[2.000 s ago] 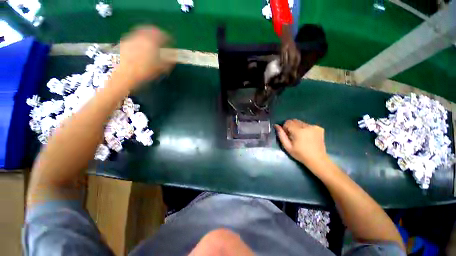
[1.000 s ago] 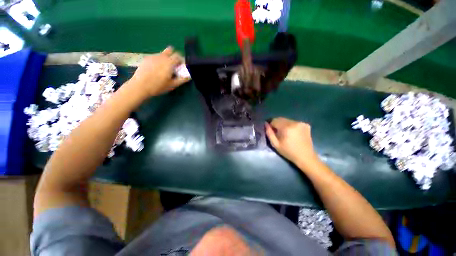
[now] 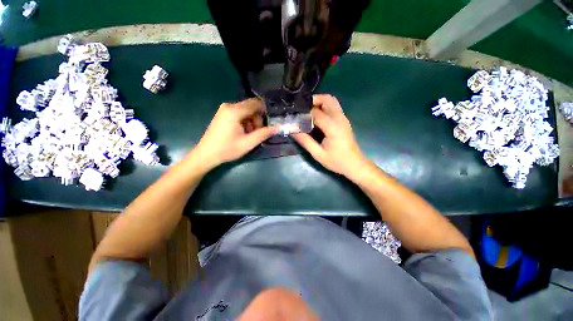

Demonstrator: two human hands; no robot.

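Note:
A white plastic module (image 3: 289,125) lies at the fixture at the foot of the black hand press (image 3: 298,47). My left hand (image 3: 237,133) is at the module's left side, thumb and fingers around its edge. My right hand (image 3: 330,131) is at its right side in the same way. The ram is directly above the module, and the fingers partly hide the fixture. The press lever's red grip is mostly hidden; a small red spot shows right of the press.
A large heap of white modules (image 3: 69,122) lies on the left, with one loose module (image 3: 155,79) beside it. Another heap (image 3: 512,125) lies on the right. A pale edge rail (image 3: 389,46) and a grey post (image 3: 477,26) stand behind. A parts box shows below the bench.
My left hand has moved from beyond the press's left side to the fixture. My right hand has moved in to the module. The view has shifted, and a loose module now shows beside the left heap.

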